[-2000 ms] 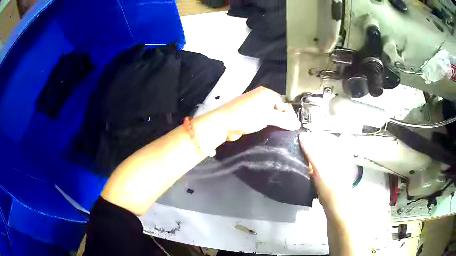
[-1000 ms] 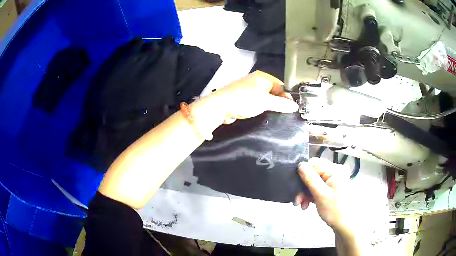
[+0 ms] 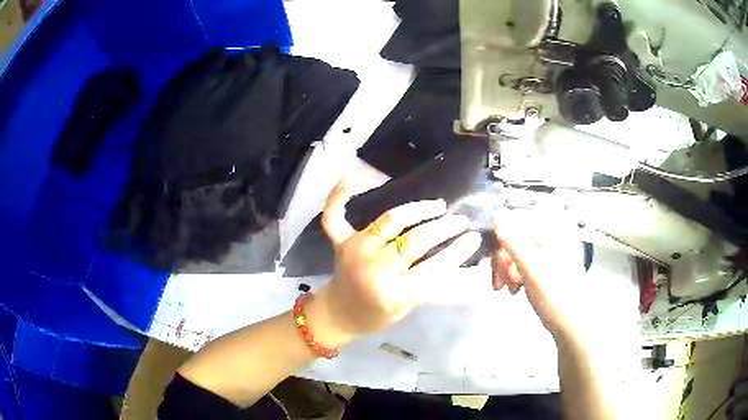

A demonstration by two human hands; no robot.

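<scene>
A black fabric panel [image 3: 316,246] lies on the white table, its right end near the presser foot [image 3: 494,156] of the sewing machine. My left hand [image 3: 385,262] lies palm down over the panel with its fingers spread and the fingertips pointing toward the needle area. My right hand [image 3: 525,275] is at the panel's right edge just below the presser foot. Its thumb and fingers are at the fabric edge, partly washed out by glare. More black panels [image 3: 418,115] lie beyond, left of the machine.
The cream-green sewing machine [image 3: 500,82] stands at right with a black knob cluster [image 3: 595,90]. A blue bin [image 3: 246,20] is at left, with a thick stack of black panels [image 3: 221,123] partly in it. The white table [image 3: 271,324] bears small dark scraps.
My left hand has moved down from beside the presser foot and now lies spread over the fabric. My right hand has risen toward the foot. The panel's pale logo no longer shows.
</scene>
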